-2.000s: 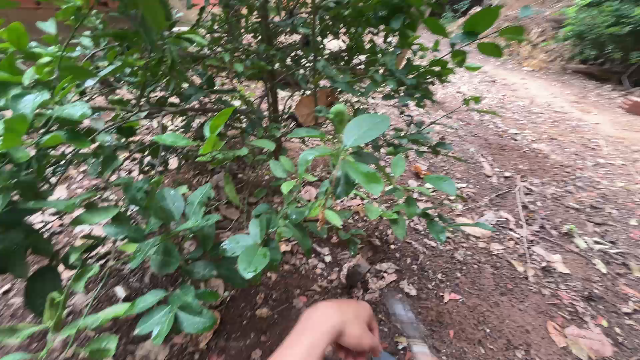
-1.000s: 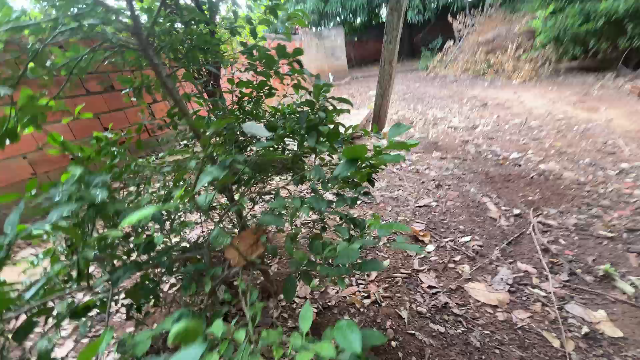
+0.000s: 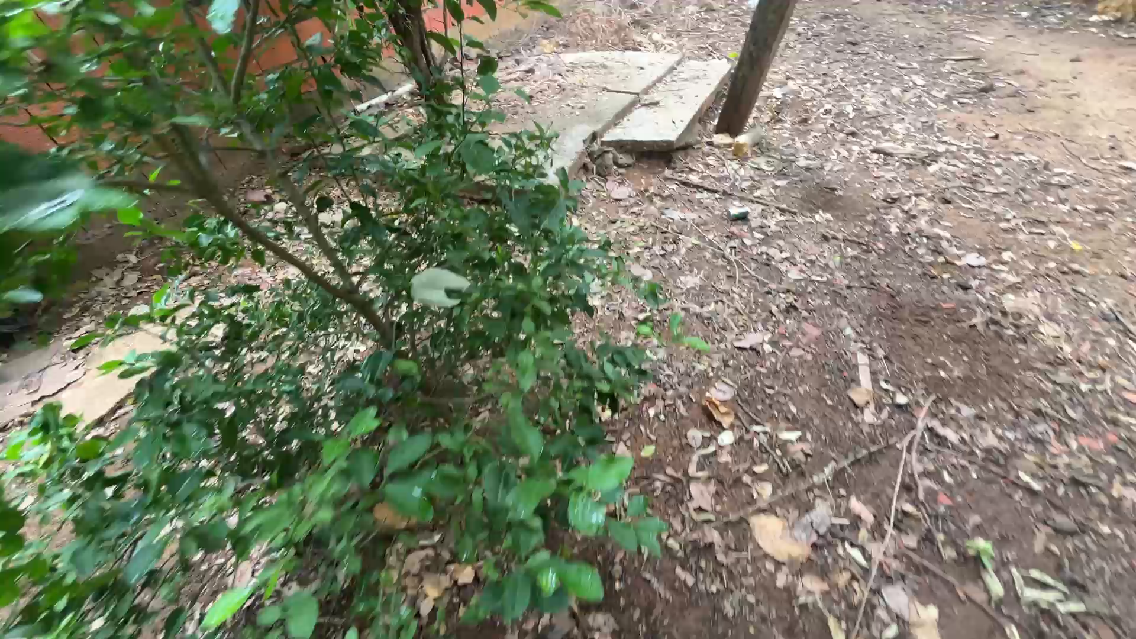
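Observation:
Neither of my hands is in the head view at this moment. A leafy green shrub fills the left and middle, its thin branches leaning up to the left. One pale leaf stands out against its dark foliage. Blurred leaves hang close at the left edge. Dry leaves and twigs lie on the brown soil right of the shrub, among them a tan dry leaf and a long thin twig.
Flat stone or concrete slabs lie behind the shrub, beside a leaning wooden post. An orange-red wall runs behind the branches at upper left. Another pale slab shows at the left under the foliage.
A hand at the bottom edge, beside a blurred long object, showed two seconds ago and is out of view since. The view has shifted, now showing the slabs by the post.

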